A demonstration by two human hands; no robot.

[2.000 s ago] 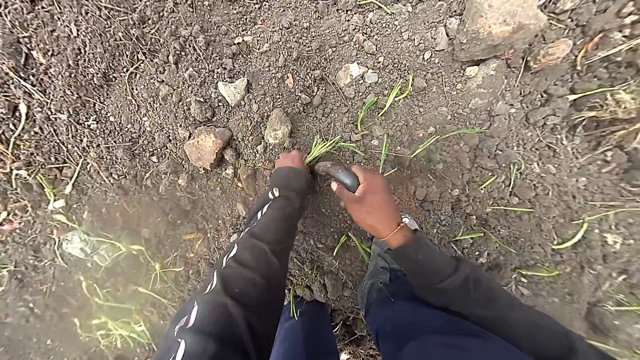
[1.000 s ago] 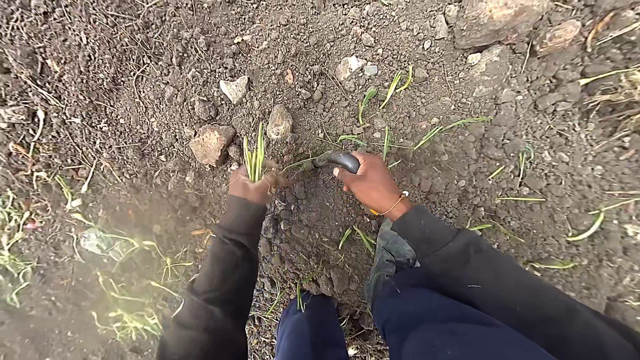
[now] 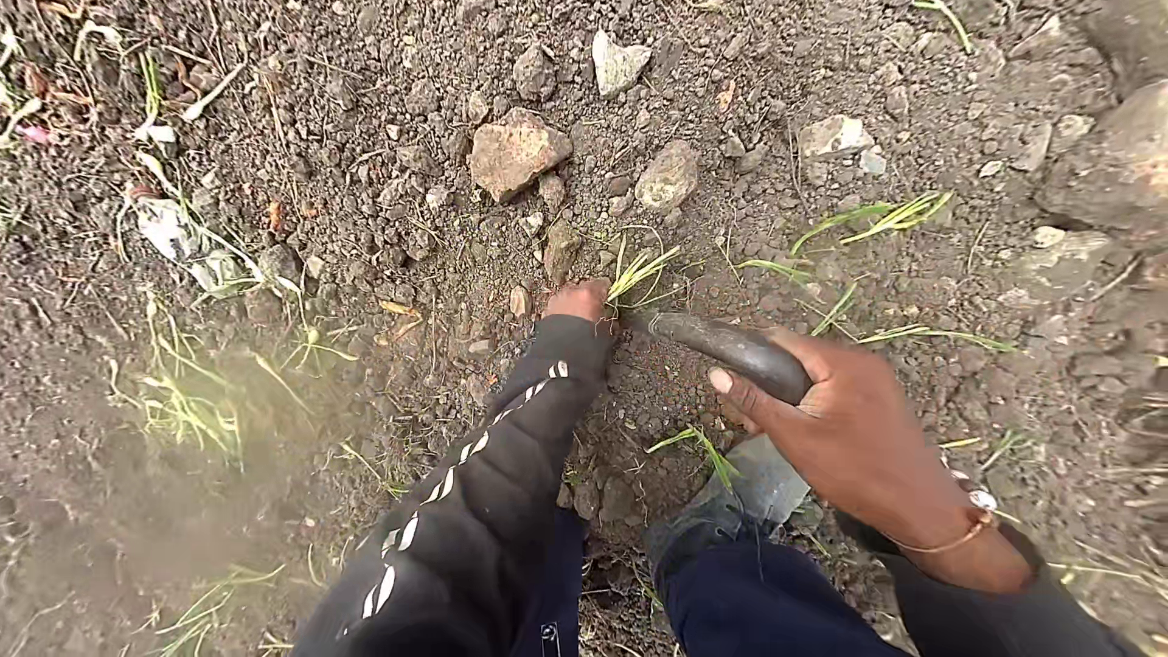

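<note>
My left hand (image 3: pixel 580 299) is low at the soil, its fingers closed around the base of a tuft of green grass-like blades (image 3: pixel 641 271). From the right, my right hand (image 3: pixel 844 424) grips a dark, curved, smooth handle-like tool (image 3: pixel 730 347). The tool's far end meets the ground just beside my left hand, and its tip is hidden there. Loose green blades (image 3: pixel 899 217) lie on the soil to the upper right, and a few more (image 3: pixel 707 452) lie below the tool near my shoe.
Brown stones (image 3: pixel 517 153) and a pale stone (image 3: pixel 619 63) lie beyond my hands. Larger rocks (image 3: pixel 1118 164) sit at the right edge. Pulled-looking green plants (image 3: pixel 192 411) and a whitish crumpled scrap (image 3: pixel 169 228) are on the left. My shoe (image 3: pixel 762 484) stands below the tool.
My left hand, which held an upright tuft farther left a second ago, is now lower at the soil by the tool's end. My right hand still holds the tool.
</note>
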